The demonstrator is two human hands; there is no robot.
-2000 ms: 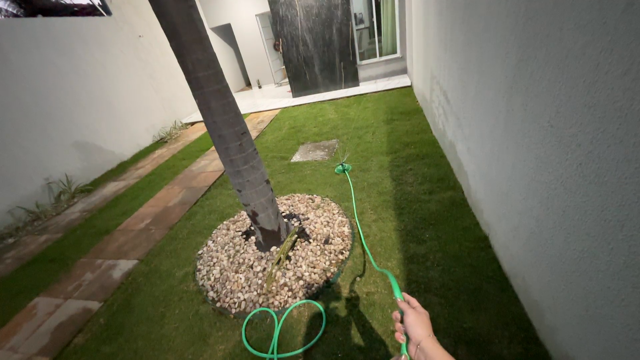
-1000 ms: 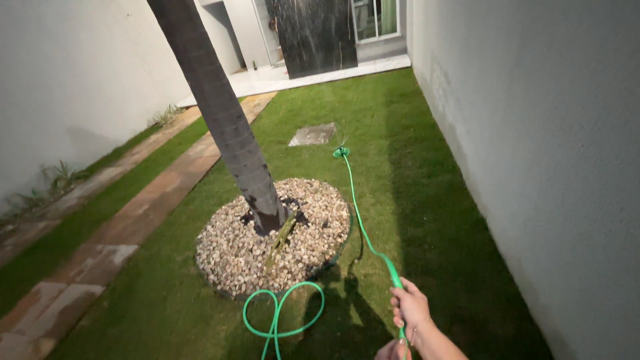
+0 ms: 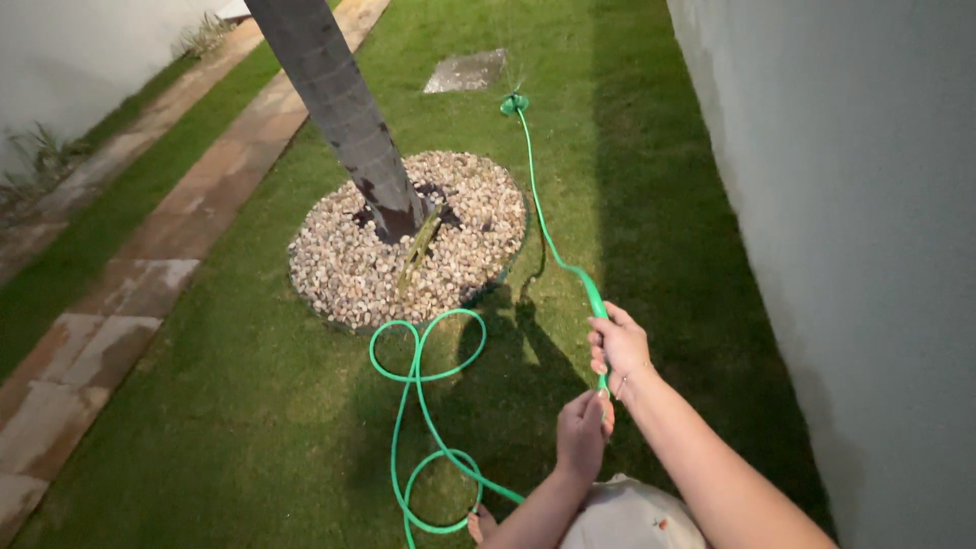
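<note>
A green garden hose [image 3: 536,194] runs from my hands up over the lawn to a green sprinkler [image 3: 515,104], which sprays thin jets of water. My right hand [image 3: 621,345] is closed around the hose. Just below it, my left hand [image 3: 584,431] grips the same hose close to my body. More of the hose lies in several loops on the grass to the left of my hands, and one stretch passes beneath my left forearm. Part of my foot [image 3: 480,524] shows beside the lowest loop.
A palm trunk [image 3: 343,114] rises from a round bed of pebbles [image 3: 343,282] at centre left. Stone paving strips [image 3: 164,229] cross the grass on the left. A pale wall [image 3: 862,229] borders the right side. A square slab [image 3: 465,71] lies near the sprinkler.
My left hand has come into view and taken hold of the hose below my right hand, which keeps its grip. The view has tilted down.
</note>
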